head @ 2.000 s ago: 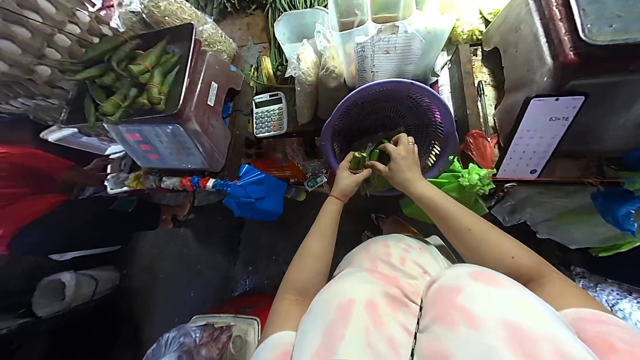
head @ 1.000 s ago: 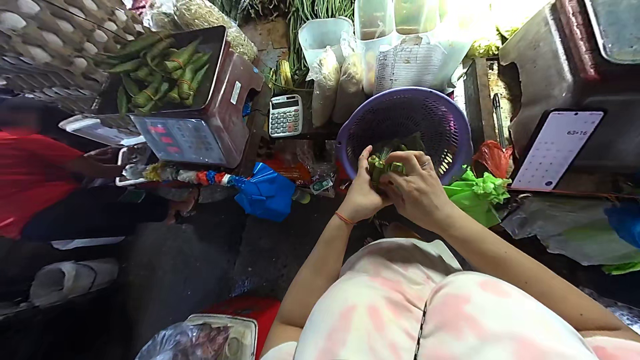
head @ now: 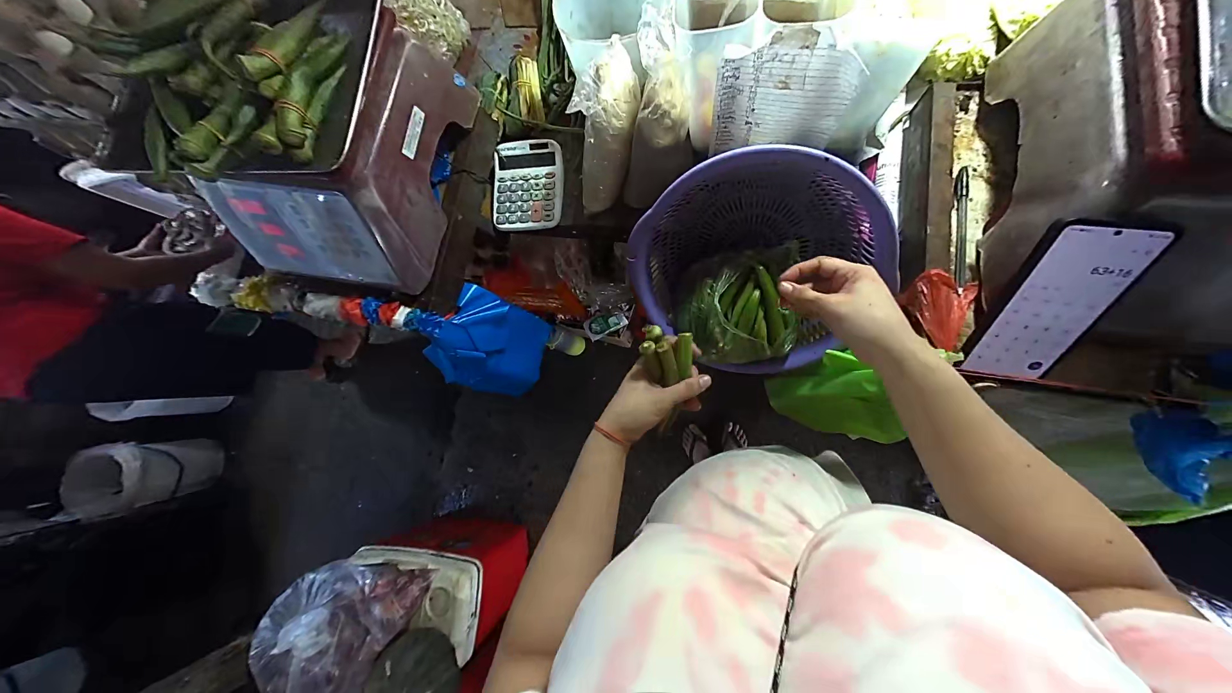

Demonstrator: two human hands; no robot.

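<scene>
My left hand (head: 654, 393) is closed around several green okra pods (head: 666, 354), stem ends up, just outside the near left rim of a purple plastic basket (head: 647, 279). Inside the basket lies a clear plastic bag (head: 707, 313) with more okra pods (head: 756, 300) in it. Over the basket's right part, my right hand (head: 837, 298) has its thumb and index finger close together beside those pods; whether they pinch anything is too small to tell. A green plastic bag (head: 837, 395) hangs below the basket's near right side.
Bundled okra (head: 279, 87) sits on a weighing scale (head: 404, 154) at the left, near a calculator (head: 527, 185). Plastic containers (head: 712, 38) stand behind the basket. A phone (head: 1068, 298) leans at the right. A blue bag (head: 491, 342) hangs left; a person in red (head: 38, 279) is beyond.
My hands were together over the basket and have parted. The left, holding okra, is now outside the near rim; the right is over the basket. The bag of okra inside shows plainly now.
</scene>
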